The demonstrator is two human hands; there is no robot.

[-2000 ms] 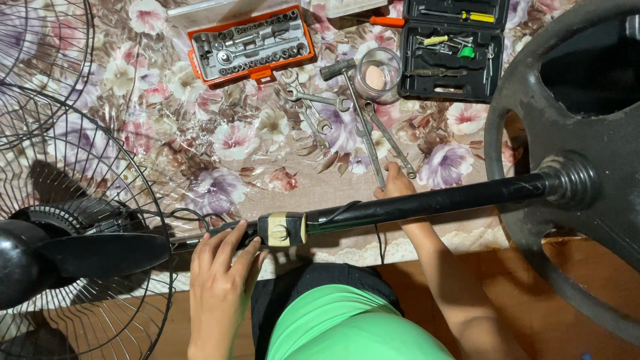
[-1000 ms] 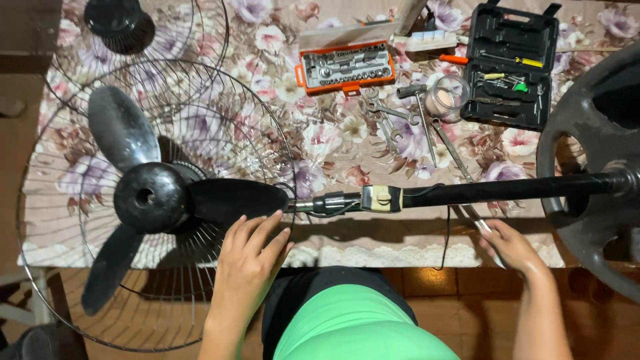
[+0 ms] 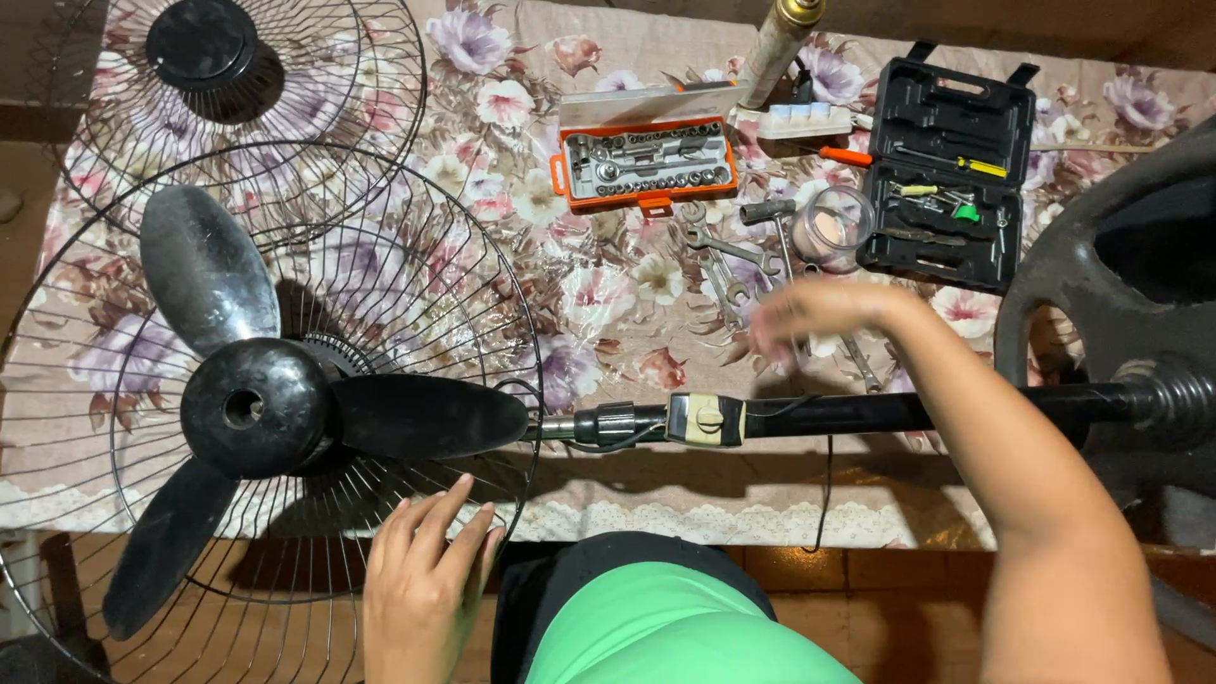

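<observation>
A black pedestal fan lies across the table, its three-blade propeller point(image 3: 252, 408) at the left over a wire guard point(image 3: 532, 380). My left hand point(image 3: 427, 560) rests with spread fingers at the guard's lower right, below one blade, holding nothing that I can see. From the neck, a black pole point(image 3: 855, 414) with a cream switch box point(image 3: 706, 419) runs right to the round base point(image 3: 1092, 275). My right hand point(image 3: 817, 313) is blurred above the pole, over several open-end wrenches point(image 3: 736, 249); whether it holds something cannot be told. A T-handle socket wrench point(image 3: 768, 211) lies just beyond it.
An orange socket set point(image 3: 651, 195) stands open at the back. Beside it are a spray can point(image 3: 779, 47), a clear round container point(image 3: 832, 228), an orange-handled screwdriver point(image 3: 845, 156) and an open black tool case point(image 3: 950, 171). A second wire guard point(image 3: 380, 114) lies back left. A cord point(image 3: 828, 494) hangs over the front edge.
My right hand has moved from below the pole, where it held a wrench, up across it to the loose wrenches. My left hand has gone from the fan's neck to the guard.
</observation>
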